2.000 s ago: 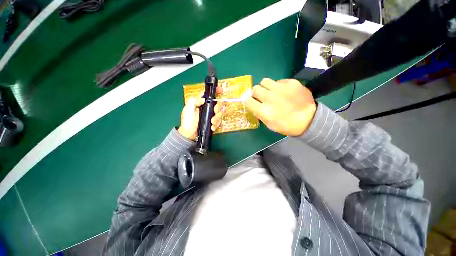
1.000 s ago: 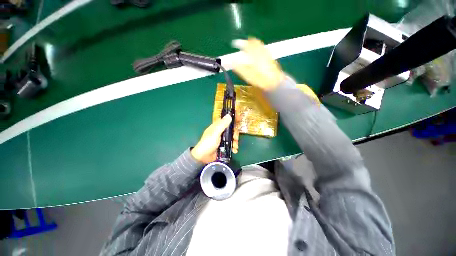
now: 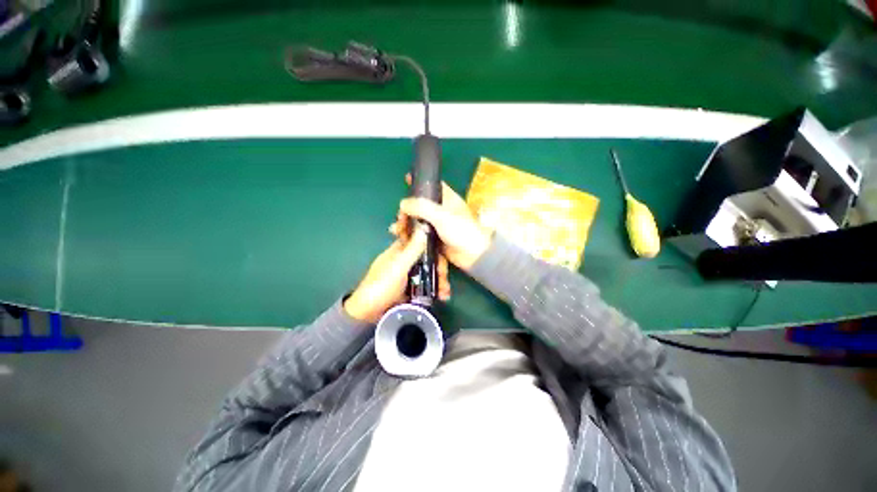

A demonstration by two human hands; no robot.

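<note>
A black hair dryer unit (image 3: 412,338) points its round head, with pale grey ring and dark centre, at the camera near my body. My left hand (image 3: 383,279) grips its handle just above the head. My right hand (image 3: 448,223) is closed around the dark handle sleeve (image 3: 426,159), which now covers the handle's cord end. The power cord (image 3: 338,64) runs up from the sleeve to a bundle on the green belt. The amber work pad (image 3: 535,211) lies right of my hands.
A yellow-handled manual screwdriver (image 3: 641,227) lies between pad and screw feeder (image 3: 769,192). The black electric screwdriver (image 3: 784,259) juts in from the right. A white strip (image 3: 288,121) borders the belt (image 3: 596,58). Other units (image 3: 79,69) lie at the far left.
The sleeve has moved from the cord beside the bundle onto the handle. My right hand has come back from the belt edge to the handle. The manual screwdriver has come into view.
</note>
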